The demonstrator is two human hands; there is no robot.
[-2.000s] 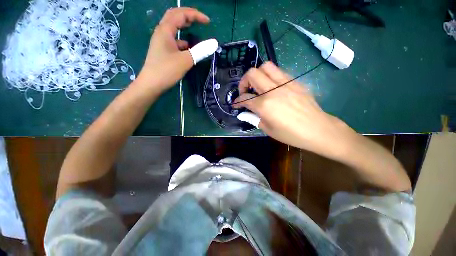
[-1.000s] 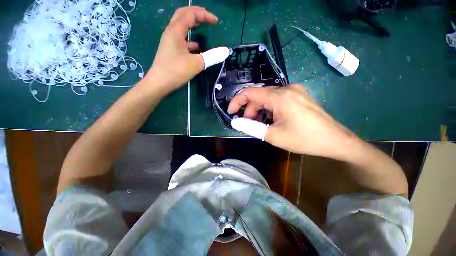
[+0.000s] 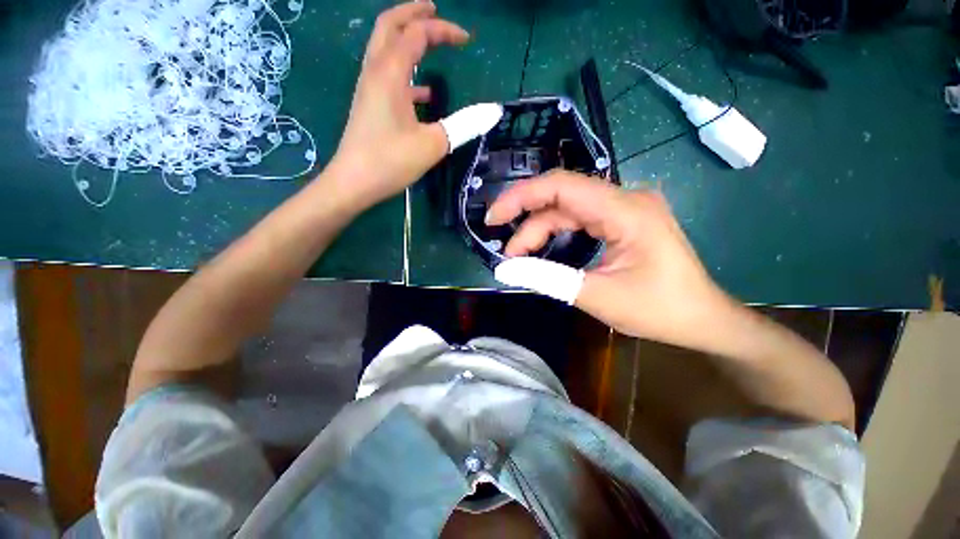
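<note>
A black plastic housing (image 3: pixel 521 158) lies on the green bench in front of me, its squarer end away from me. A thin white sealing ring (image 3: pixel 468 211) with small round tabs runs along its rim. My left hand (image 3: pixel 405 116) is at the housing's upper left; its thumb, in a white finger cot, presses the rim corner, and the other fingers are spread in the air. My right hand (image 3: pixel 611 242) is over the near right part, its cot-covered thumb at the near rim and its fingers curled over the inside. It hides the housing's centre and near right rim.
A tangled pile of sealing rings (image 3: pixel 158 90) lies at the left. A white glue bottle (image 3: pixel 730 135) lies at the right, nozzle pointing up-left, with a thin black cable across it. Black bars (image 3: pixel 595 100) flank the housing. Dark assemblies (image 3: pixel 800 16) stand at the back right. The green bench (image 3: pixel 842 232) has a pale seam.
My right hand has moved from the housing's centre to its near rim and released the black cable. My left thumb stays at the upper left corner. The whole view has shifted slightly.
</note>
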